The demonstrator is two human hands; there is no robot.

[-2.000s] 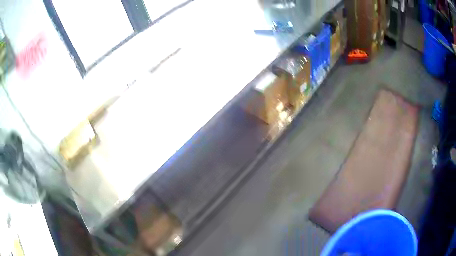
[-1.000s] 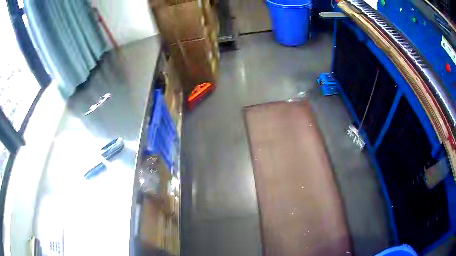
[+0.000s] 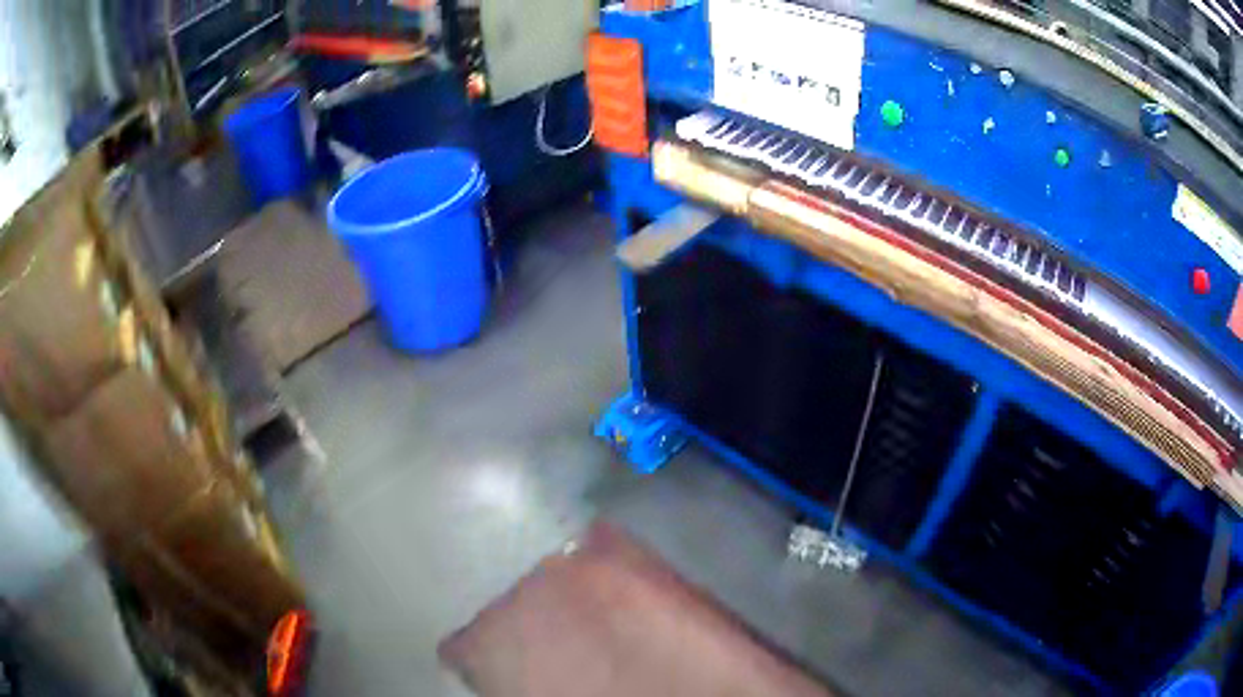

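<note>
Neither of my hands is in the picture. Nearest in front of me, a reddish-brown mat [image 3: 634,626] lies on the grey floor, cut off by the lower edge. A long blue machine [image 3: 941,130] stands to the right, with a wooden front edge, a row of metal teeth and green and red buttons. A large round blue bin [image 3: 423,259] stands on the floor further ahead; its contents are not clear.
Tall brown cartons [image 3: 136,449] stand at the left, with an orange-red item [image 3: 286,654] at their foot. A second blue bin [image 3: 269,143] is further back. A thin-handled tool with a pale head [image 3: 826,547] leans by the machine. Another blue rim [image 3: 1189,685] shows bottom right.
The view has swung right, away from the white table and window. The blue machine now fills the right side, the cartons have shifted left, and the mat sits lower.
</note>
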